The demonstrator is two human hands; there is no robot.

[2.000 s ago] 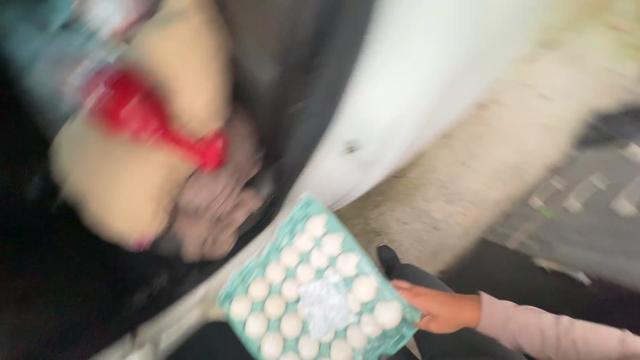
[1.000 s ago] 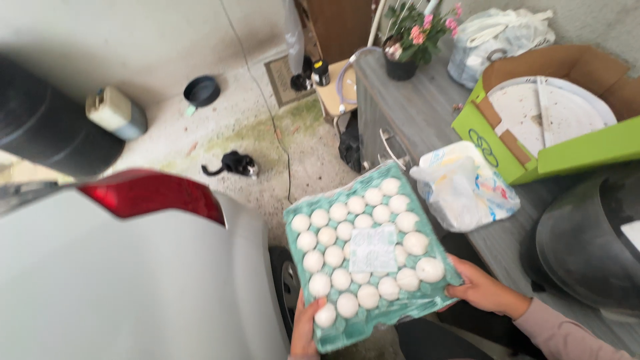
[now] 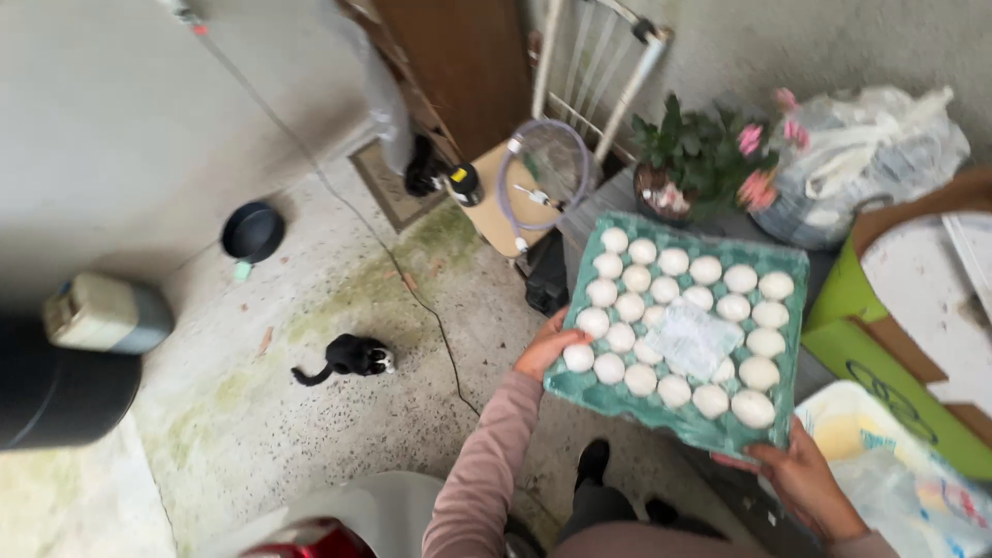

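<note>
A green egg tray (image 3: 570, 380) full of white eggs (image 3: 753, 408) is held up right of centre, wrapped in clear film with a pale label (image 3: 696, 339) on top. My left hand (image 3: 549, 345) grips its left edge, thumb over the rim near the eggs. My right hand (image 3: 798, 469) holds the lower right corner from beneath, its fingers partly hidden. Behind the tray's upper edge stand a potted plant (image 3: 690, 151) with pink flowers and a tied plastic bag (image 3: 860, 167).
A green cardboard box (image 3: 849, 333) and a plastic-wrapped package (image 3: 891, 465) lie at right. A black-and-white cat (image 3: 356, 356) sits on the concrete floor, another (image 3: 422, 167) near the doormat (image 3: 387, 186). A cable (image 3: 349, 205) crosses the floor. A car's tail light (image 3: 314, 540) shows below.
My left hand, out of view two seconds ago, now holds the tray along with my right. The view has swung from the car towards the wall and grey surface.
</note>
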